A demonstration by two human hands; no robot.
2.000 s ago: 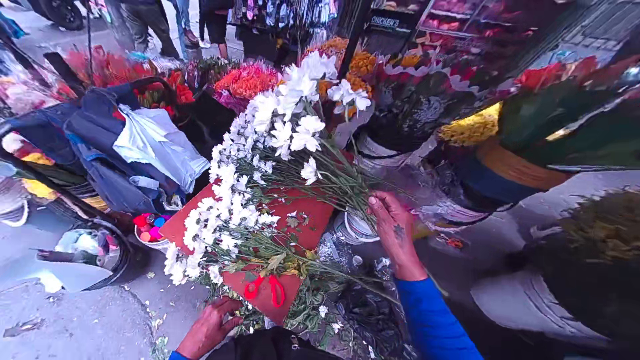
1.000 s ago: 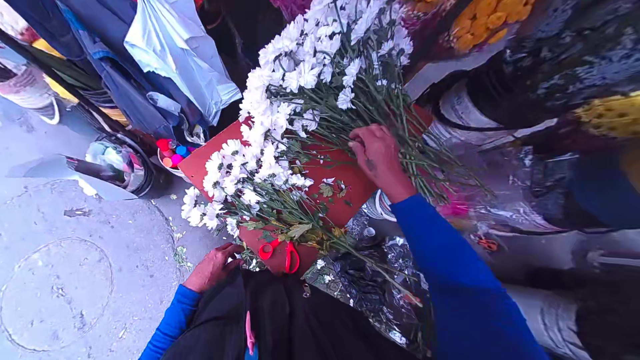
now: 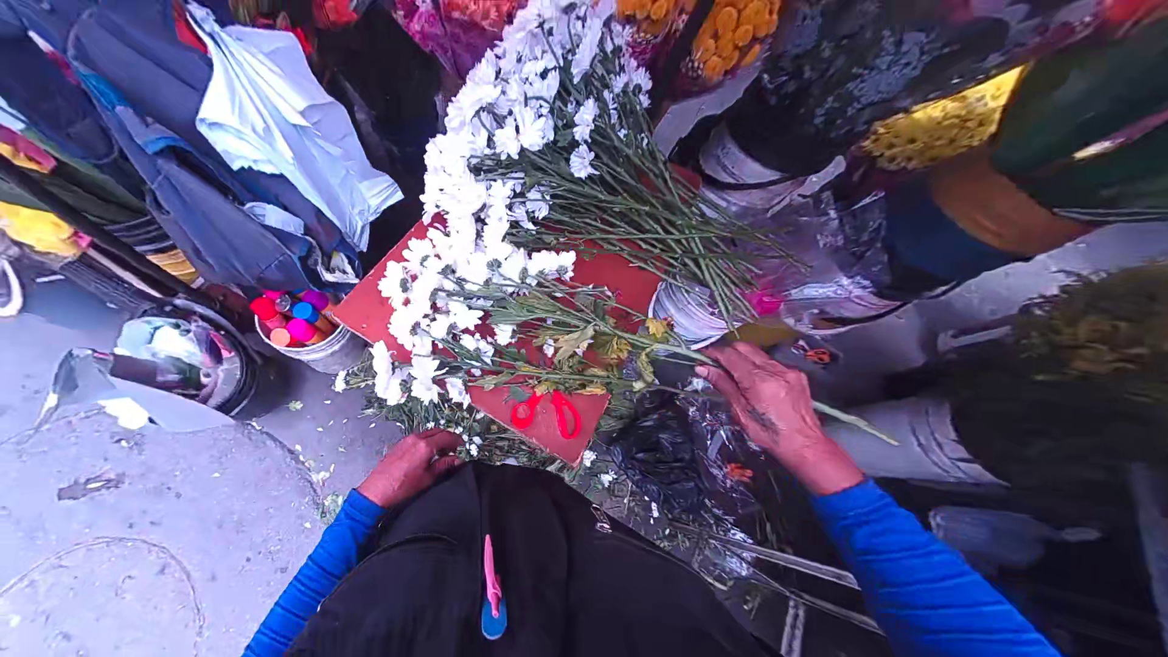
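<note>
White daisy-like cut flowers [image 3: 520,128] lie in a heap on a red board [image 3: 620,274], their green stems fanned to the right. A nearer bunch of white flowers [image 3: 438,310] lies across the board's near part. My right hand [image 3: 771,406] has its fingers on the stems of that bunch, with a stem end sticking out to the right beyond the hand. Red-handled scissors [image 3: 547,415] rest at the board's near corner, their blades not visible. My left hand [image 3: 415,465] is beside my lap, left of that corner, its fingers curled and partly hidden; no held thing shows.
A small bucket [image 3: 333,351] of colourful round-topped items stands left of the board. Beyond it is a black bucket [image 3: 246,370]. Dark blue garments and a white bag [image 3: 283,119] hang at upper left. Black plastic [image 3: 662,456] and plant scraps lie below. Flower buckets [image 3: 912,443] line the right.
My right hand has moved from the middle of the heaped stems down to the nearer bunch's stems. My left hand stays near my lap. The view has tilted downward since the oldest frame.
</note>
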